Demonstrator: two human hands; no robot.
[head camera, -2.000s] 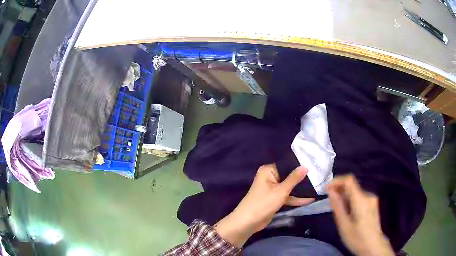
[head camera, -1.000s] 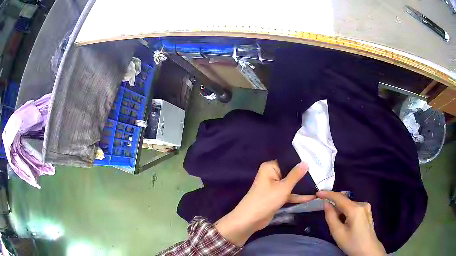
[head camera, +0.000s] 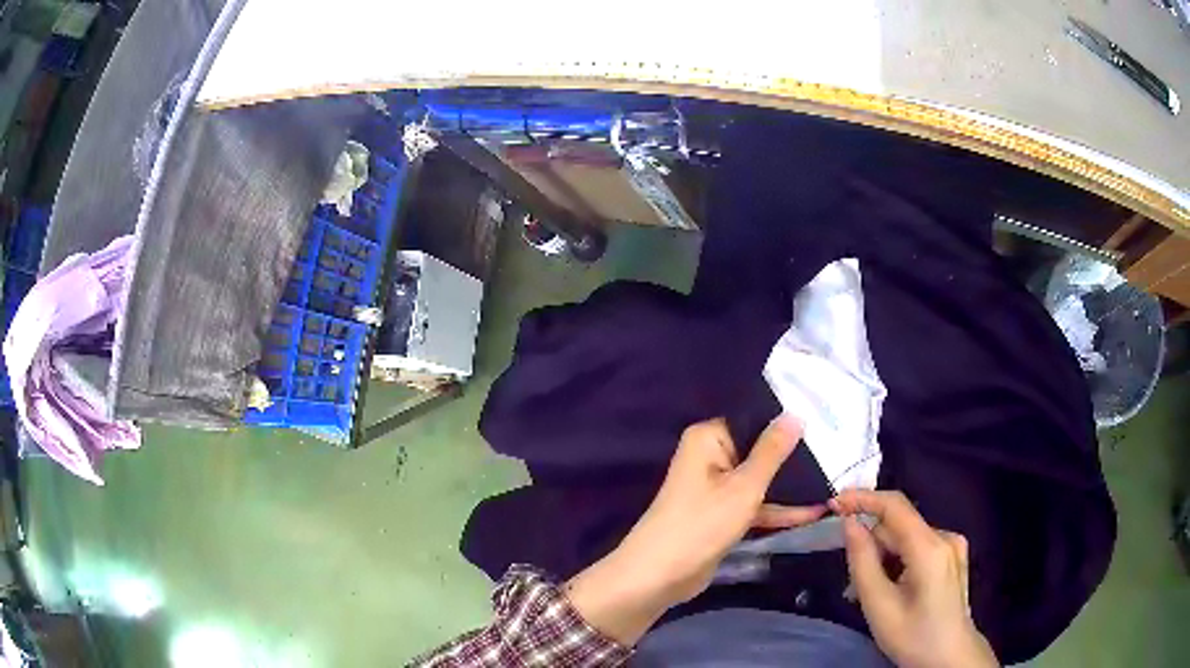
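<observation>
A large dark navy-purple garment (head camera: 600, 379) is heaped over my lap and hangs from the table. A white inner cloth (head camera: 831, 372) shows as a wedge in its middle. My left hand (head camera: 718, 502) pinches the dark edge at the white cloth's lower left, thumb on top. My right hand (head camera: 907, 561) has thumb and index finger together at the same edge, its fingertips close to my left fingertips. A needle or thread there is too small to make out. A pale strip (head camera: 809, 538) lies below the hands, nearer my lap.
The worktable (head camera: 548, 39) has a yellow tape measure (head camera: 914, 115) along its front edge and small dark snips (head camera: 1122, 65) at far right. A blue crate (head camera: 320, 313), grey cloth (head camera: 209, 274) and pink cloth (head camera: 72, 352) are at left. A clear waste bin (head camera: 1103, 339) stands at right.
My right hand was raised and blurred two seconds ago, then came down to the edge beside my left fingertips, where it remains. My left hand has barely moved.
</observation>
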